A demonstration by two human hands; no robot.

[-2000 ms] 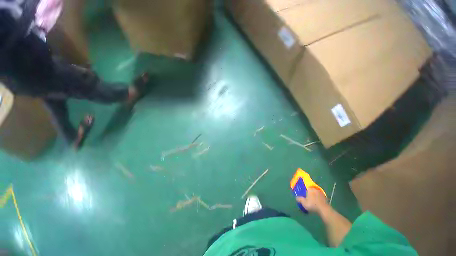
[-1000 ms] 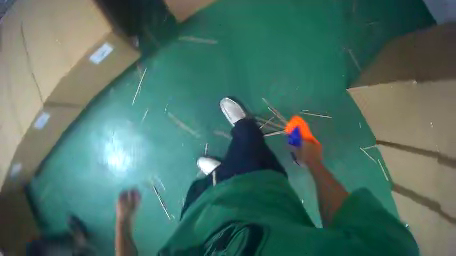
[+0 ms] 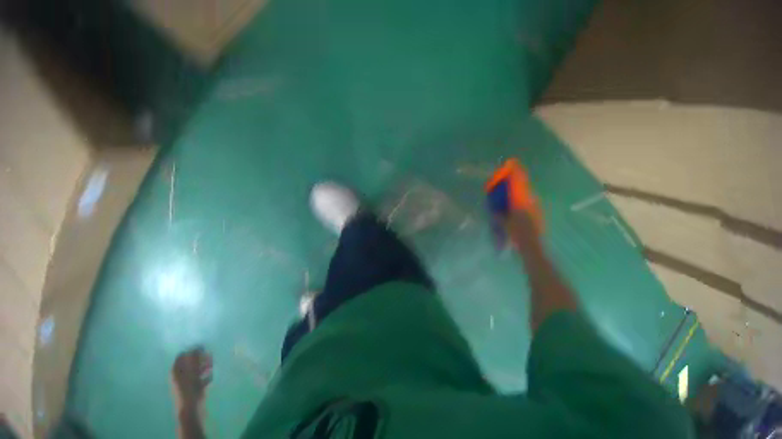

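Observation:
My right hand (image 3: 521, 225) is closed around the tape gun (image 3: 508, 190), which is orange and blue-purple and points away from me above the floor, right of centre. My left hand (image 3: 192, 372) is at the lower left, small and blurred, with curled fingers; I see nothing in it, but cannot tell how far it is closed. Neither hand touches a carton.
Closed cartons (image 3: 73, 283) with white labels line the left side. Brown cartons (image 3: 686, 163) with dark gaps stand on the right. Thin cardboard strips (image 3: 171, 193) lie on the glossy green floor (image 3: 403, 77). A white shoe (image 3: 333, 204) is ahead. Yellow lines show at the lower right.
The labelled cartons have passed to my left and the right-hand cartons are nearer. The other person's legs are out of view. My right hand still holds the tape gun, now slightly higher in view.

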